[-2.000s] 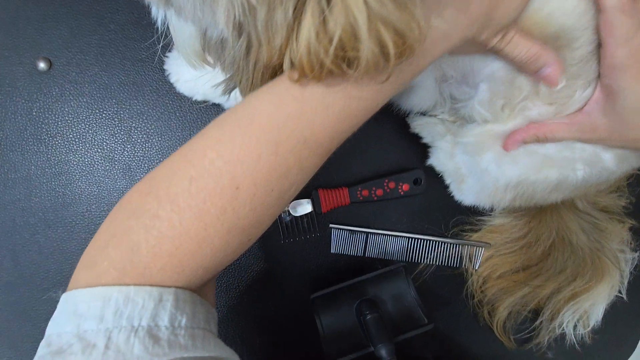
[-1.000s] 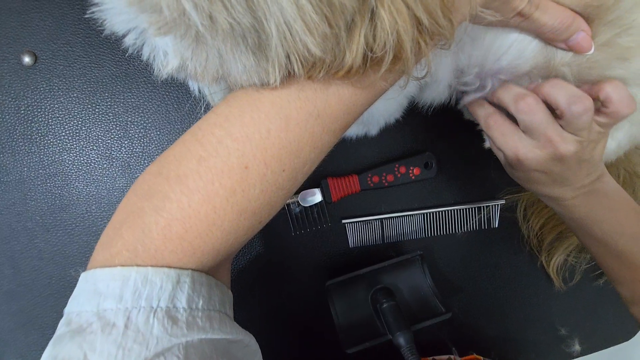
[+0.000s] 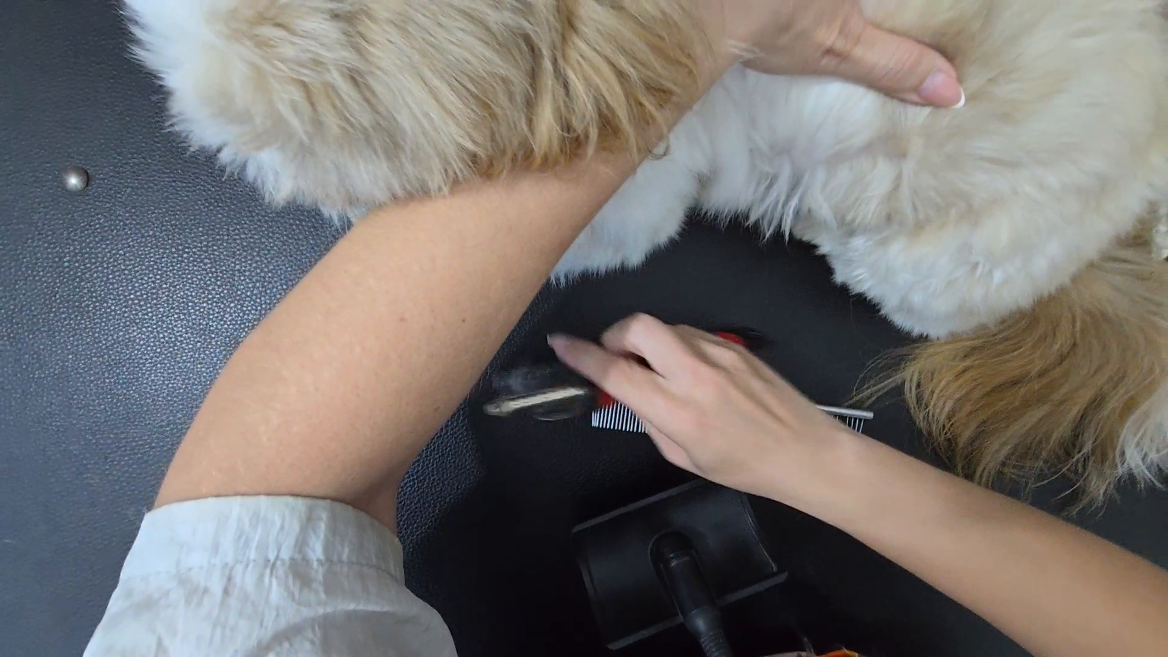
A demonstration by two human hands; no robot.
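Observation:
A dog with white and tan fur (image 3: 1004, 173) lies along the top. My left hand (image 3: 849, 50) rests on its side, thumb spread over the fur, the other fingers out of view; the forearm passes under tan fur. My right hand (image 3: 693, 392) is closed around the dematting comb (image 3: 538, 401), whose metal head points left and is blurred; its black and red handle is mostly covered by the hand. Under that hand lies a metal grooming comb (image 3: 849, 414), only its two ends showing. A black slicker brush (image 3: 630, 566) lies just below, its back up.
A black leather-like tabletop (image 3: 246, 228) spreads beneath everything, with a round metal stud (image 3: 75, 178) at the left. The dog's long tan tail (image 3: 1013, 383) hangs down over the right side. Something orange (image 3: 839, 652) shows at the bottom edge.
My right hand has left the dog's fur and moved down and left to the tools, where it now grips the dematting comb. My left hand stays on the dog.

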